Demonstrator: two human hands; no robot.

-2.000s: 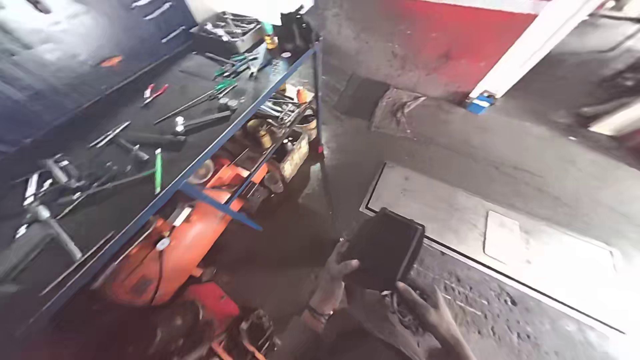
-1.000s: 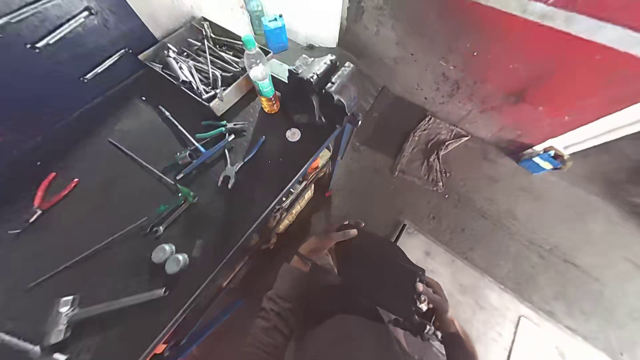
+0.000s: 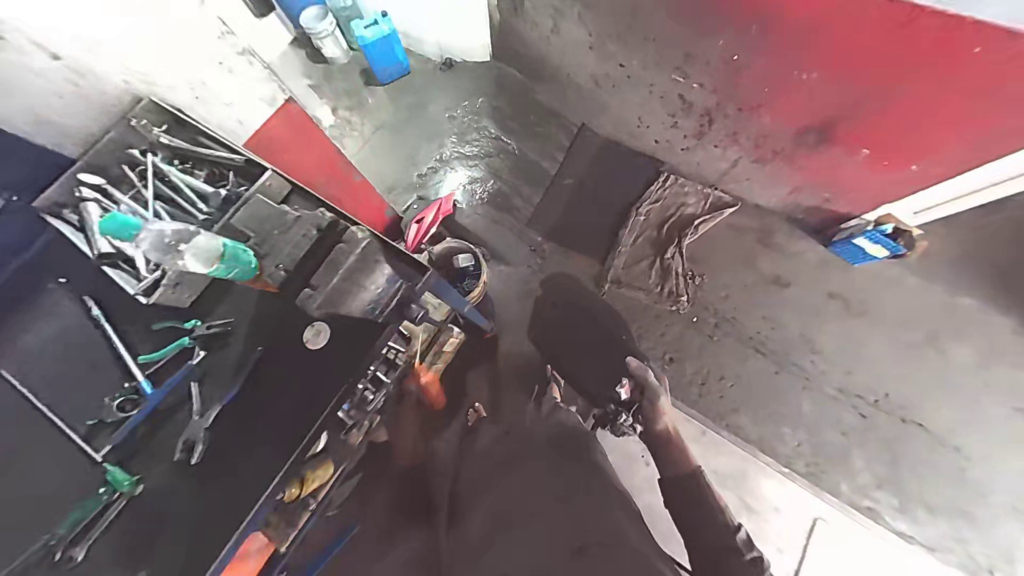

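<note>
A dark, rounded, flat-sided part [image 3: 582,336], whose exact kind I cannot tell, is held low in front of my body. My right hand [image 3: 652,392] grips its lower right side, beside a small metal fitting [image 3: 620,416] at its lower end. Fingers of my left hand [image 3: 554,386] show at its lower left edge; the rest of that hand is hidden in shadow and behind dark clothing. To the left is the workbench, bearing teal-handled pliers [image 3: 192,336], dark-handled pliers [image 3: 196,428] and a plastic bottle with a green cap [image 3: 188,250].
A metal tray of wrenches [image 3: 152,184] stands at the bench's far end beside dark metal blocks [image 3: 360,276]. Below the bench edge is a shelf of parts [image 3: 384,376]. On the floor lie a dark mat [image 3: 596,192], a crumpled cloth [image 3: 668,240] and a blue jug [image 3: 382,48].
The view has moved forward along the bench. The dark part, broad and boxy in the earlier frames, now shows a narrower, rounded outline. My left hand, plainly seen before, is now mostly hidden.
</note>
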